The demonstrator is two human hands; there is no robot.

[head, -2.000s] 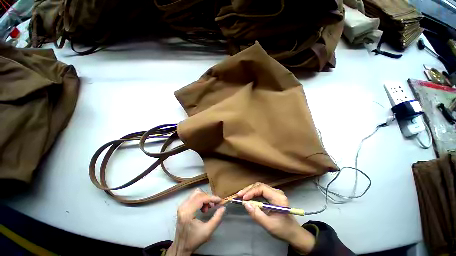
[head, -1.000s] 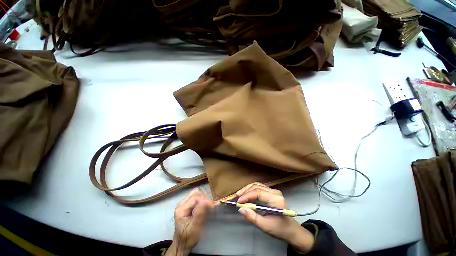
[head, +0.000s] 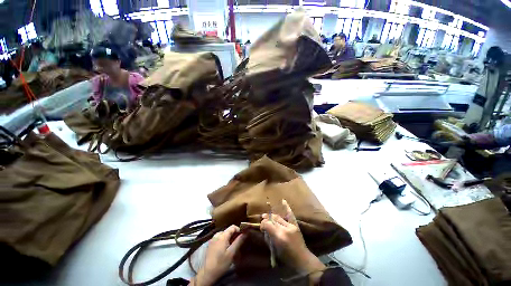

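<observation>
The brown tote bag [head: 302,204] lies on the white table in front of me, its long straps [head: 147,246] looping out to the left. My left hand [head: 220,254] is at its near edge, thumb and fingertips pinching the bag beside a short tan strip [head: 250,224]. My right hand [head: 287,237] is just to the right over the bag, its fingers closed around a slim, blurred pen-like tool [head: 273,256] that stands roughly upright in the view. Its tip and any loose thread cannot be made out.
Tall brown bag piles [head: 277,120] stand at the back. Another brown bag [head: 53,195] lies left. A power adapter [head: 392,185], hand tools [head: 448,177] and stacked brown pieces [head: 470,234] are at right. A person in pink [head: 115,81] is behind the piles.
The view has tilted up, showing the factory room. The pen has turned from lying sideways to roughly upright in my right hand. The bag sits lower in the view.
</observation>
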